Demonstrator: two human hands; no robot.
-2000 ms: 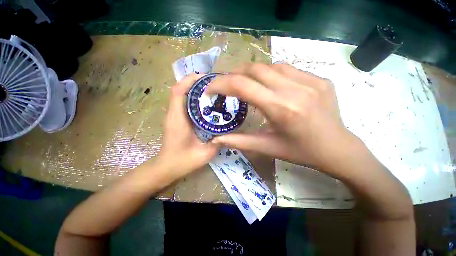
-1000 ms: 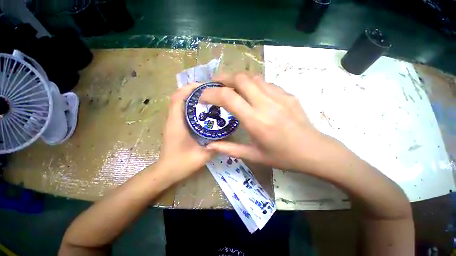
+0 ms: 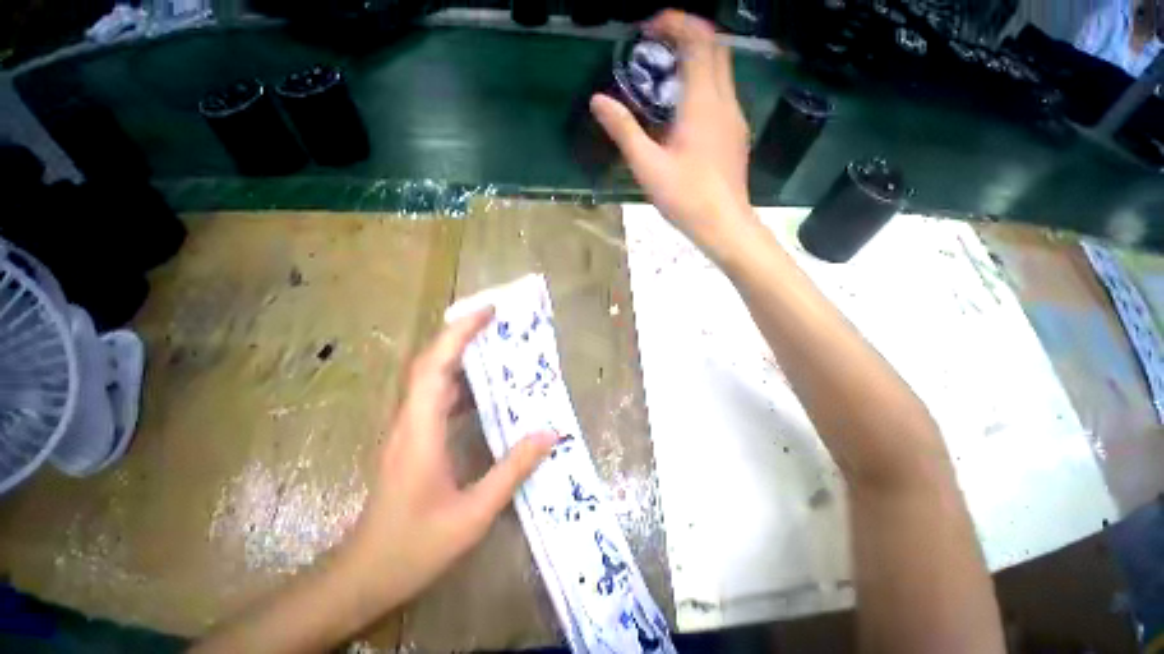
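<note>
My right hand (image 3: 696,141) is stretched out over the green belt and grips a black cylindrical housing (image 3: 649,79). The housing's ringed end, with a pale label, faces me; its lower part is dark and hard to make out. My left hand (image 3: 440,466) holds a long white label strip (image 3: 562,479) with dark blue figures, thumb on top, above the brown bench. The strip's lower end runs out of the picture.
Two housings (image 3: 319,115) stand on the green conveyor belt (image 3: 485,115) at left, another (image 3: 794,125) right of my hand. One housing (image 3: 853,211) is on the white board (image 3: 753,422). A white fan (image 3: 32,364) is at left. A person (image 3: 1121,36) shows at top right.
My right hand has carried the housing from my left hand up and away to the belt. My left hand now holds only the strip, fully uncovered. The view has shifted, showing more belt.
</note>
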